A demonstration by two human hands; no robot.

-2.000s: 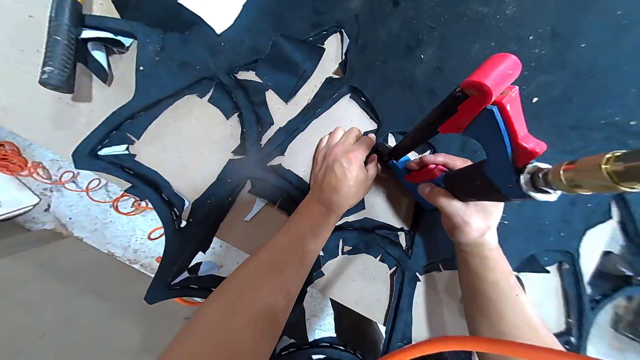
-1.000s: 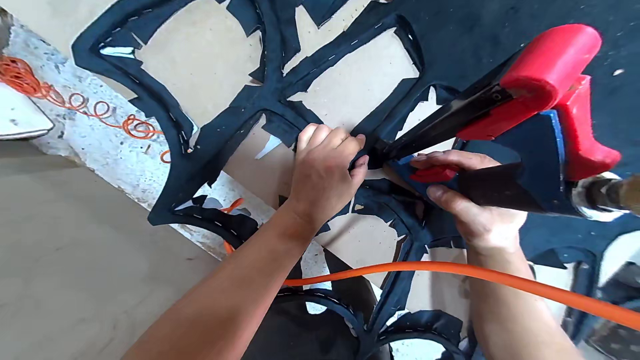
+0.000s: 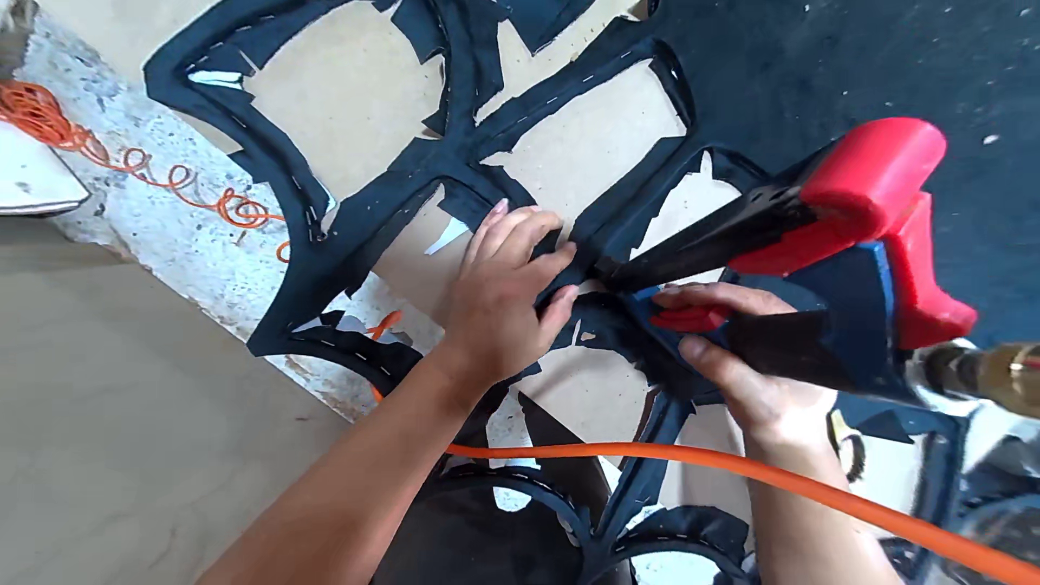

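Observation:
My right hand [image 3: 747, 349] is closed around a pneumatic staple gun [image 3: 845, 309] with red and blue parts and a black magazine. The gun's nose rests at a strip of the black fabric-covered frame [image 3: 422, 162], just right of my left hand. My left hand [image 3: 508, 292] lies palm down on the frame, fingers spread over the black fabric near the gun's tip. Staples run in rows along the frame's strips, and cut fabric edges fold around the openings. Tan board shows through several openings.
An orange air hose [image 3: 691, 455] crosses over my right forearm. A coiled orange cord [image 3: 179, 175] lies on the speckled white surface [image 3: 187, 260] at left. Dark fabric [image 3: 812, 65] spreads at the upper right. A brass air fitting [image 3: 1007, 378] joins the gun's rear.
The view has moved closer to the frame. The orange hose, low in the oldest frame, now crosses above my right forearm. My left hand still presses the frame beside the gun's nose.

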